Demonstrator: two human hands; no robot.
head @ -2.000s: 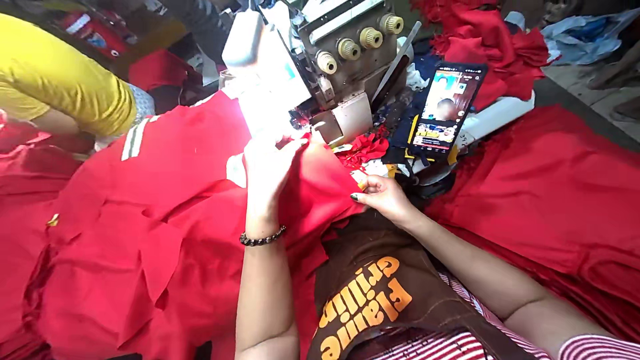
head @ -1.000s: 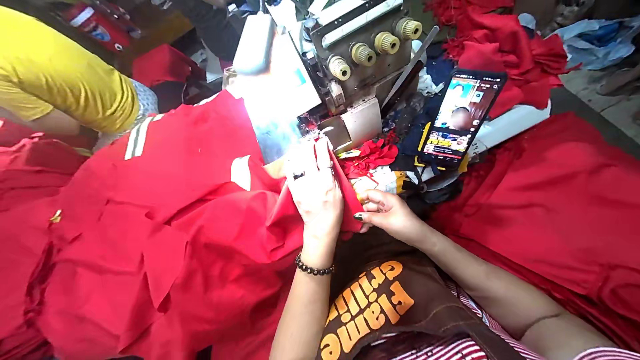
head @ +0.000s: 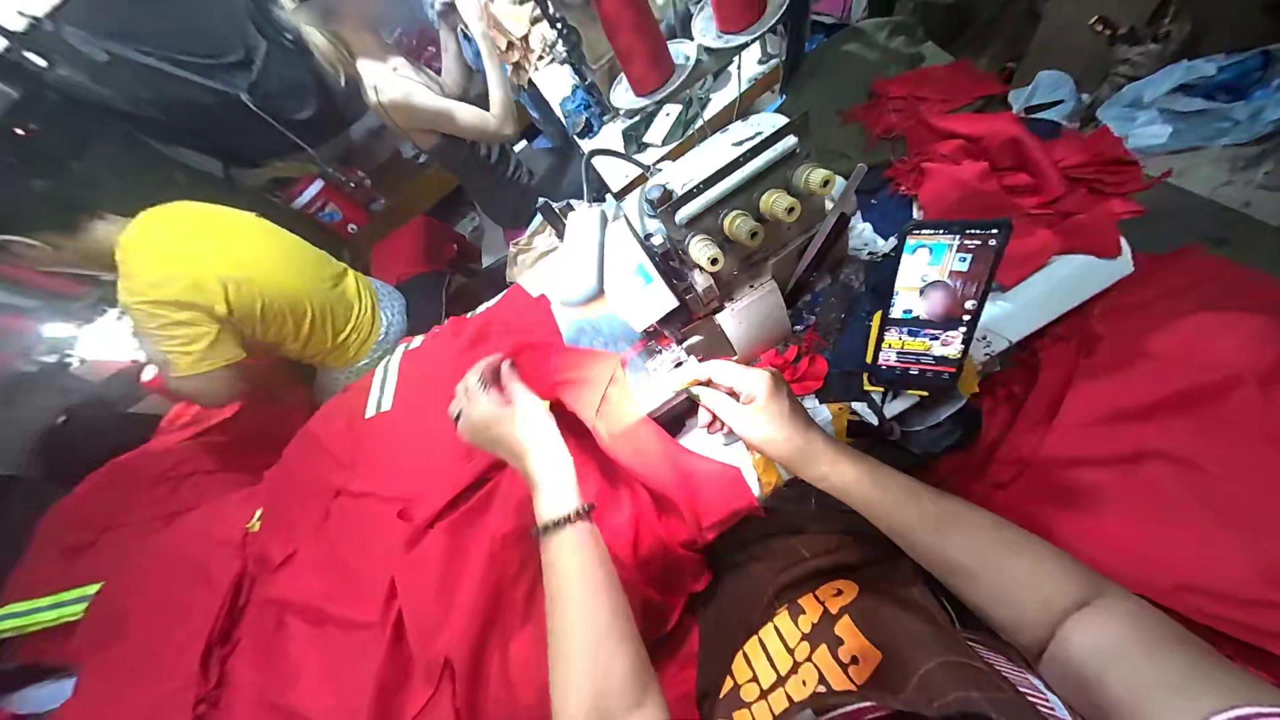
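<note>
An overlock sewing machine (head: 745, 240) with several tension dials stands ahead, its needle area brightly lit. Red fabric (head: 400, 520) with reflective stripes spreads from the machine over the left side and down to my lap. My left hand (head: 505, 415) is over this fabric, left of the needle area, fingers curled; whether it grips any cloth cannot be told. Close to the presser foot, my right hand (head: 750, 405) has thumb and forefinger brought together at the fabric's edge; glare hides what lies between them.
A smartphone (head: 938, 300) with a lit screen leans right of the machine. Red cloth (head: 1150, 440) is heaped at the right, red scraps (head: 1010, 160) behind. Thread cones (head: 640, 50) stand beyond the machine. A person in a yellow shirt (head: 240, 285) bends at the left; another person (head: 440, 100) sits farther back.
My left hand has moved left, away from the needle area. My right hand has come up close to the presser foot. The view has shifted, showing more of the background.
</note>
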